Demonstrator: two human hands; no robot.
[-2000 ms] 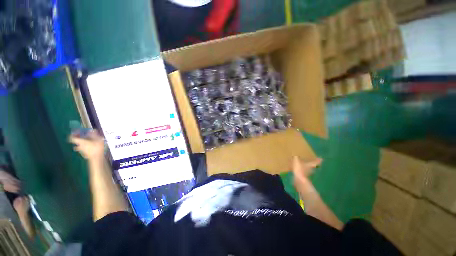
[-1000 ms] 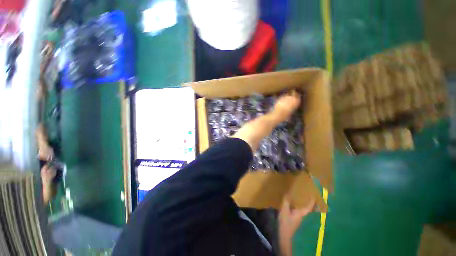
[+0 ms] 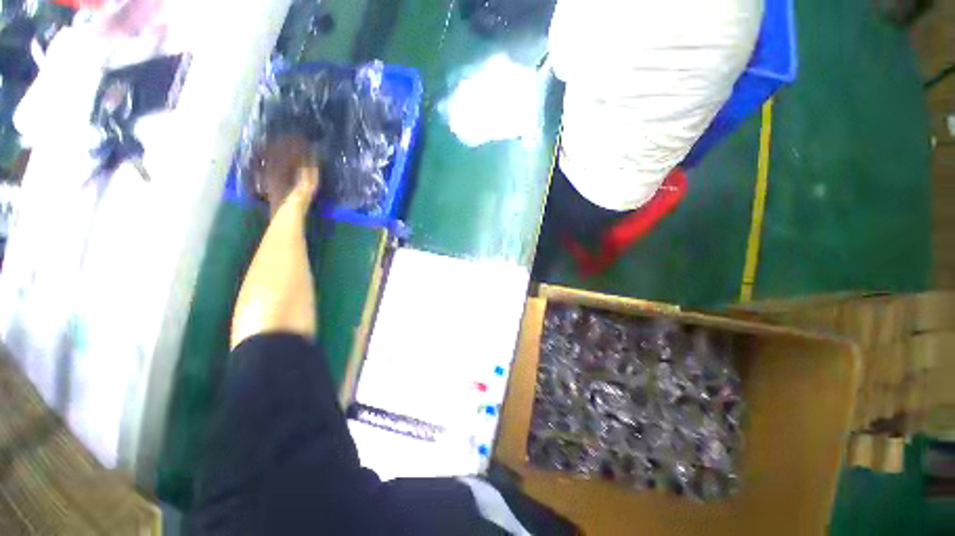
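My left hand [image 3: 288, 176] reaches into a blue plastic bin [image 3: 411, 131] at the upper left, among clear-bagged dark products [image 3: 361, 115]. My fingers are blurred and partly lost among the bags, so I cannot tell if they grip one. An open brown carton [image 3: 801, 419] stands at the lower right, with rows of bagged products [image 3: 628, 403] inside. My right hand is not in view.
A white printed sheet [image 3: 440, 325] lies on the bench between bin and carton. A person in a white top [image 3: 649, 94] is at the upper centre, near a red stool [image 3: 639, 225]. Slatted cardboard dividers [image 3: 890, 345] are at the right.
My left hand has moved from inside the carton to the blue bin. My right hand has left the carton's near flap and the picture. The view has shifted left.
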